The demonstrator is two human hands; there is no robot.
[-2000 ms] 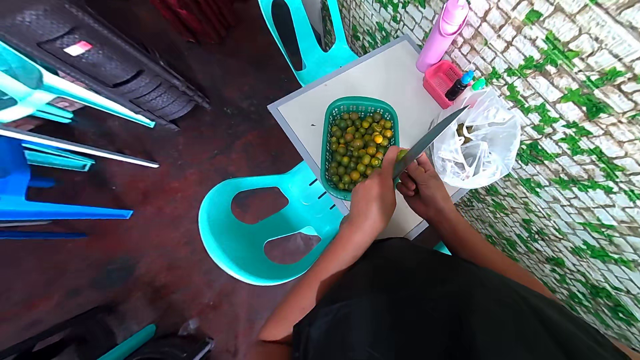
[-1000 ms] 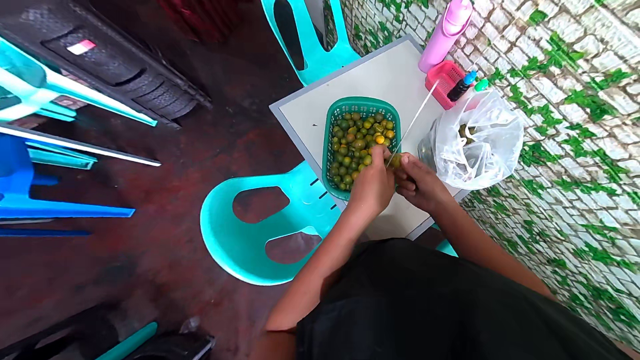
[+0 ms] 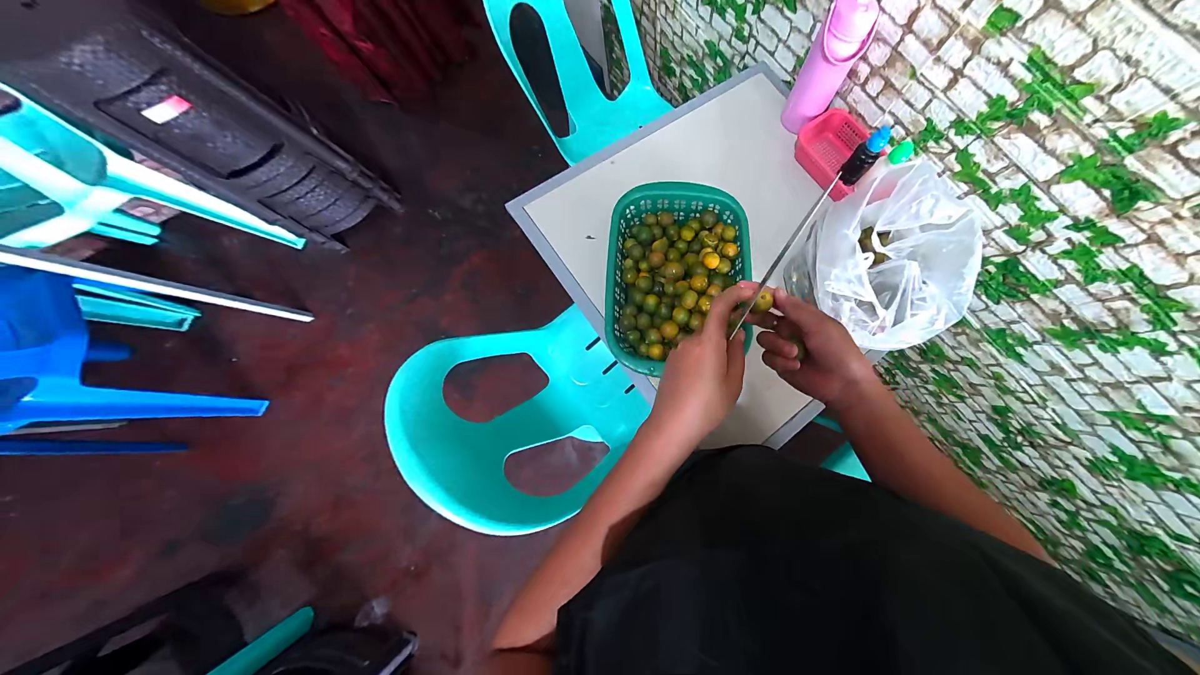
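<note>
My left hand [image 3: 703, 366] is closed around the lower end of a knife [image 3: 790, 241], whose thin blade points up and right, seen nearly edge-on. My right hand [image 3: 814, 345] pinches a small yellow-green citrus fruit [image 3: 763, 301] against or close beside the blade; whether the fruit is cut cannot be told. Another greenish fruit seems to sit within the curled fingers of my right hand. Just left of both hands stands a green plastic basket [image 3: 614, 272] full of small green and orange citrus fruits [image 3: 673, 272]. To their right is a clear plastic bag [image 3: 923, 272] with some fruit inside.
The small white table [image 3: 586, 220] has a grey edge. A pink bottle [image 3: 827, 70], a pink basket [image 3: 827, 145] and a bottle with a blue cap [image 3: 864, 157] stand near the brick-patterned wall [image 3: 1059, 281]. Turquoise plastic chairs [image 3: 422, 412] flank the table.
The knife blade showed its broad side two seconds ago and now appears nearly edge-on. My right hand's fingers have shifted around the fruit at the blade.
</note>
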